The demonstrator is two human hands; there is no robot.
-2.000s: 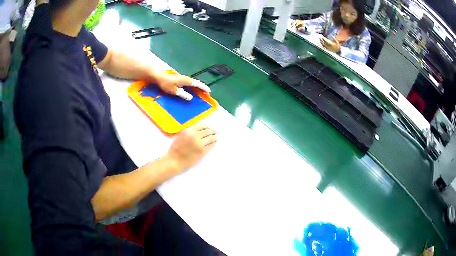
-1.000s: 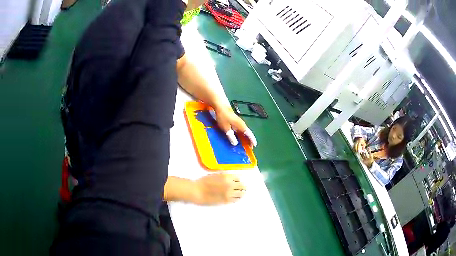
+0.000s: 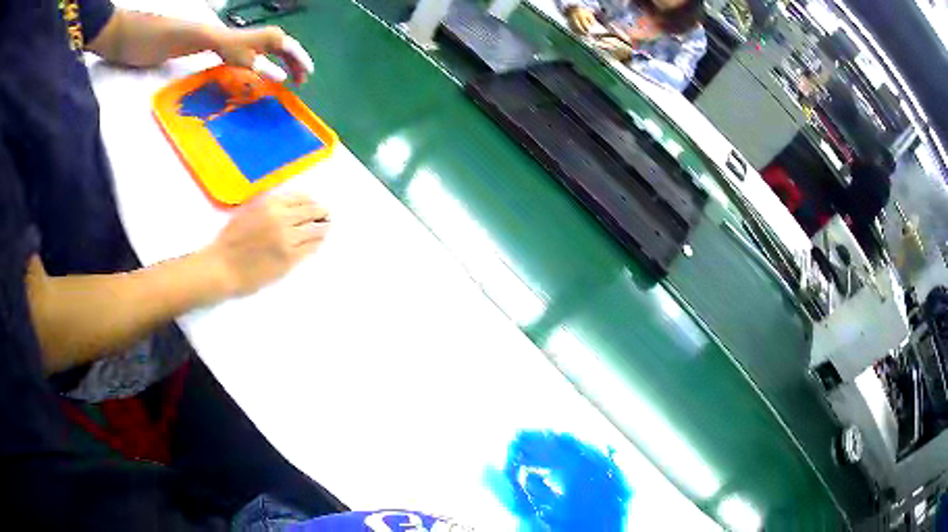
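A glossy bright blue heap lies on the white work sheet at the bottom, right of centre. It is the nearest thing in front of me, and its single pieces cannot be told apart. Neither of my hands is in the picture. The two bare forearms and hands at the left belong to the neighbouring worker. One of these hands is above the far edge of an orange tray with blue material in it. The other hand rests on the sheet just below the tray.
The green conveyor belt runs along the sheet's far side. A large black slotted tray lies beyond it. A dark frame is cut off at the top left. Another person sits across the line. A blue printed cloth edge shows at the bottom.
The view has swung, so the orange tray and neighbour now sit further up and left. The blue heap is back in view. The neighbour's far hand has lifted off the blue material.
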